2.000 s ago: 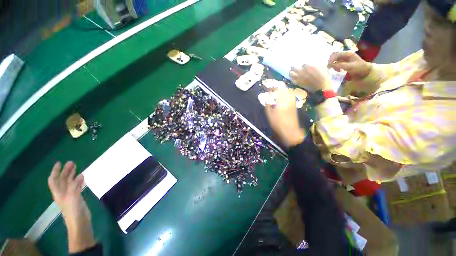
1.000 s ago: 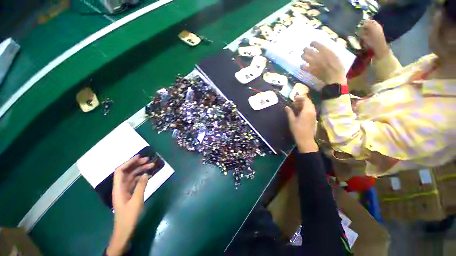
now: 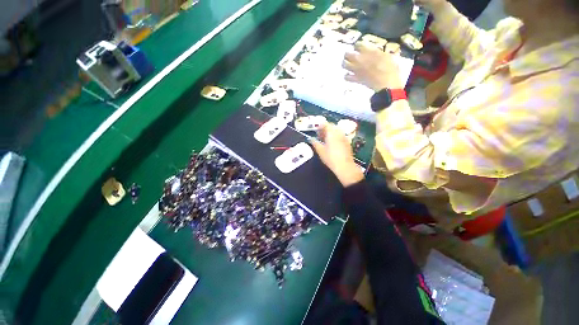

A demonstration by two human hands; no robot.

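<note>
My right hand (image 3: 336, 154), in a dark sleeve, is over the right side of the black mat (image 3: 244, 139). Its fingertips are beside a cream housing (image 3: 309, 122); whether they touch or pinch anything is too blurred to tell. Another housing (image 3: 294, 157) with a dark part inside lies on the mat, left of the hand. A third housing (image 3: 270, 129) lies further left, with a thin red wire near it. My left hand is not in view.
A large heap of small modules (image 3: 232, 209) lies left of the mat. A white pad (image 3: 132, 263) with a black strip (image 3: 152, 289) is at lower left. The green conveyor (image 3: 159, 120) carries spaced housings. A neighbour's arm (image 3: 397, 120) is close at right.
My left hand was over the pad and has gone out of view. The view has shifted, with the mat lower and further left in the picture. My right hand remains by the housings.
</note>
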